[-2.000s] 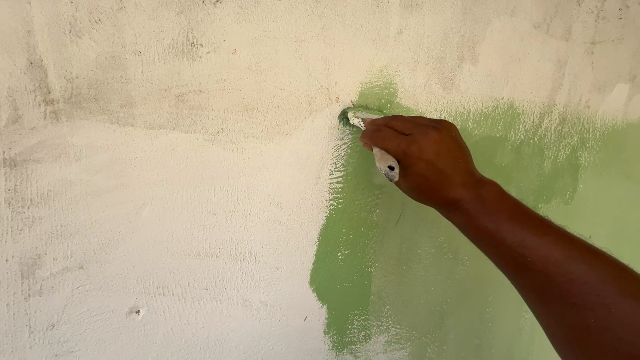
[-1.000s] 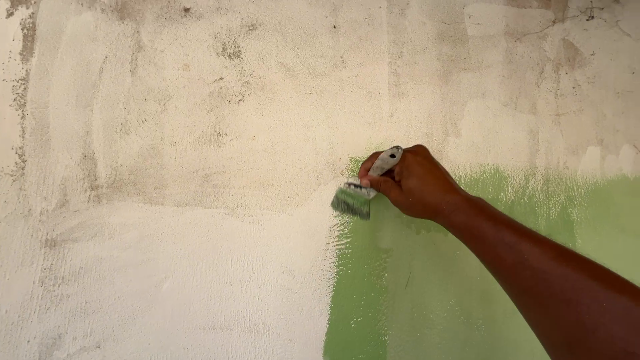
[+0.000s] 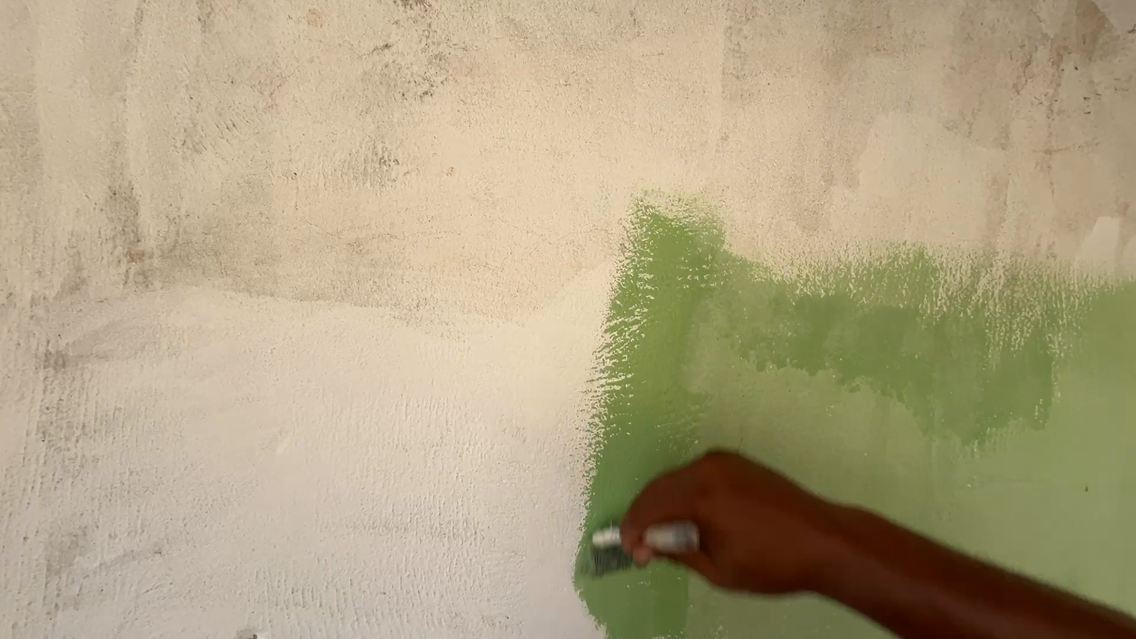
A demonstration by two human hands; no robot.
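Observation:
My right hand [image 3: 741, 524] grips a paintbrush [image 3: 679, 537] by its pale, paint-marked handle, low and right of centre in the head view. The dark bristles, wet with green, lie against the green paint [image 3: 661, 355] near its left edge. Hand and brush look slightly blurred. A darker green band runs upright above the brush and ends in a ragged top. Lighter green paint spreads to the right, behind my wrist and forearm. My left hand is out of the view.
A rough plaster wall [image 3: 497, 160] fills the view. Its lower left part [image 3: 311, 461] is whiter, while the upper part is beige with dark stains and fine cracks. The green area has an uneven, streaky upper edge on the right.
My right hand and the brush have moved down along the left edge of the green. The green band's upper end, partly behind the hand before, now shows fully.

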